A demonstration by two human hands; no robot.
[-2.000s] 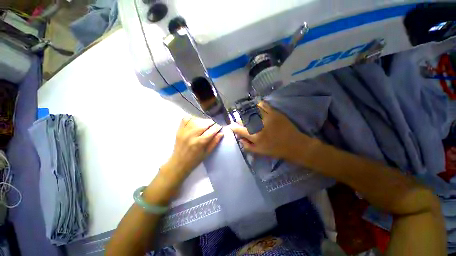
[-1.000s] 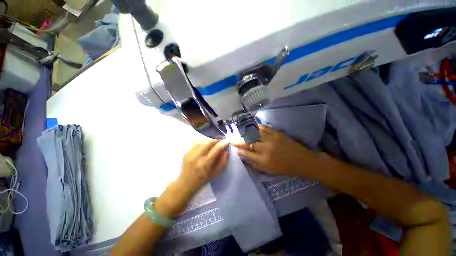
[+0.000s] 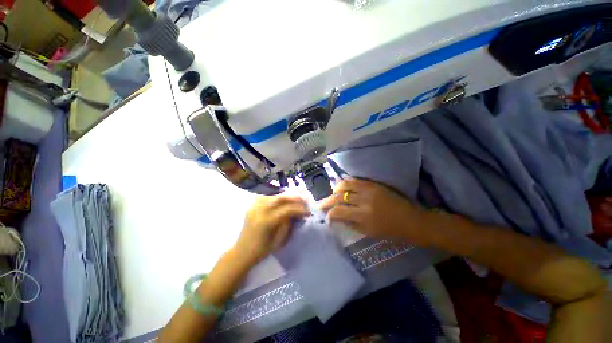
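A small grey-blue cut piece [image 3: 321, 271] lies from below the needle towards me, over the table's front edge. My left hand [image 3: 272, 224] holds its left edge with bent fingers, just below the presser foot. My right hand [image 3: 366, 209], with a yellow ring, presses on the cloth at the right of the foot, fingertips close to my left ones. A larger grey-blue garment panel [image 3: 386, 164] lies behind and right of my right hand. Glare hides the needle and the exact seam.
The white Jack sewing machine [image 3: 282, 74] spans the top. A bundle of cut pieces [image 3: 90, 264] lies at left on the table. Crumpled cloth [image 3: 517, 161] fills the right, with red-handled scissors [image 3: 587, 104] beyond. A ruler strip [image 3: 265, 300] runs along the front edge.
The cut piece's near end has drawn up towards the needle and now hangs less far over the edge. Both hands remain at the foot. The machine appears shifted left in view.
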